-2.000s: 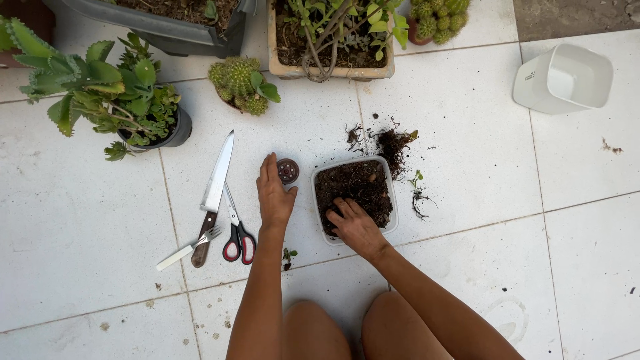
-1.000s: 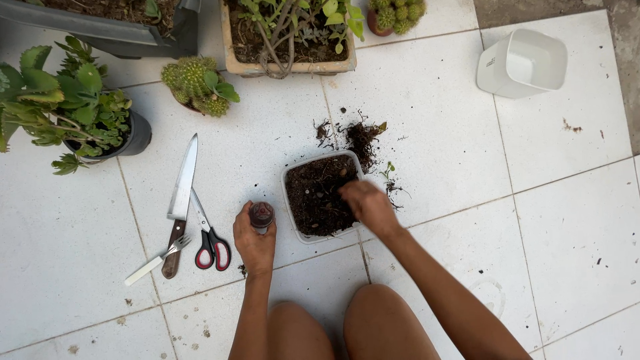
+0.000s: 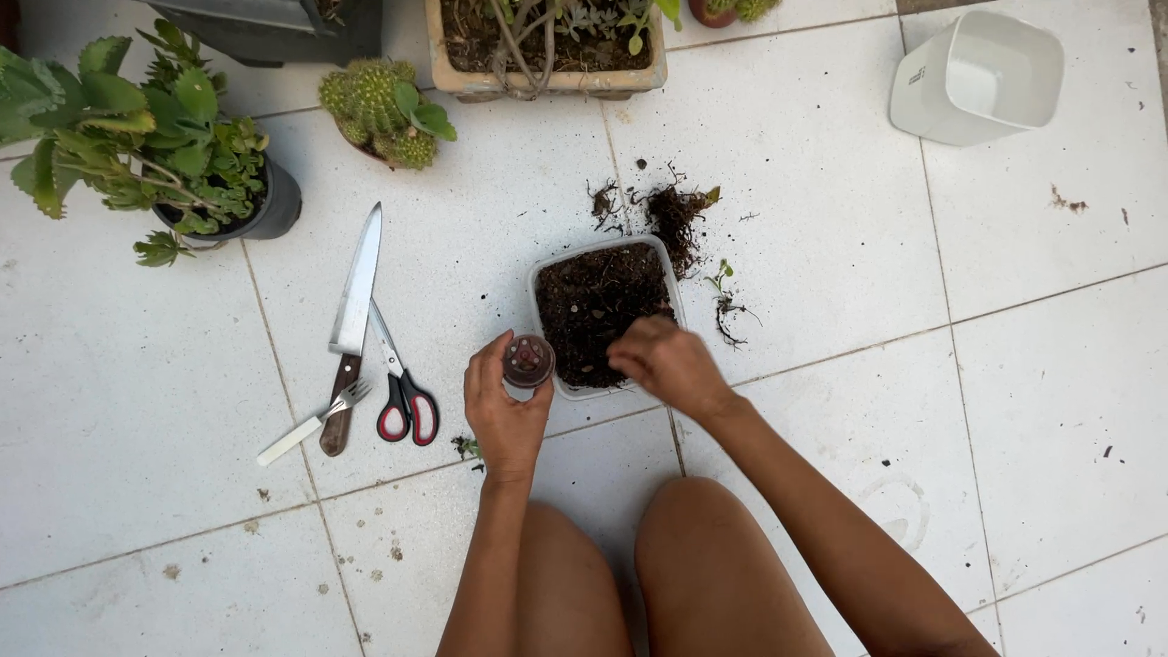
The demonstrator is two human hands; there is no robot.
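My left hand (image 3: 504, 406) grips a small round brown pot (image 3: 528, 361) with pale dots, just left of a clear plastic tub (image 3: 677, 297). Dark soil (image 3: 598, 306) fills much of the tub. Over the tub's lower right part is my right hand (image 3: 666, 363), its fingers bent together and slightly blurred; whether it pinches anything cannot be seen. A clump of roots and soil (image 3: 675, 219) lies behind the tub, and a small rooted seedling (image 3: 725, 301) lies to its right. Another small green sprig (image 3: 467, 447) is beside my left wrist.
On the tiles at left lie a kitchen knife (image 3: 357, 283), scissors (image 3: 401, 392) and a fork (image 3: 315, 422) across the knife's handle. Behind stand a potted leafy plant (image 3: 278, 203), a cactus (image 3: 379, 105) and a rectangular planter (image 3: 547, 84). A white plastic container (image 3: 931, 91) is at back right.
Two seconds ago the small brown pot stood on the tiles beside my open left hand; now that hand grips it. My right hand has lifted from the soil where its fingers rested.
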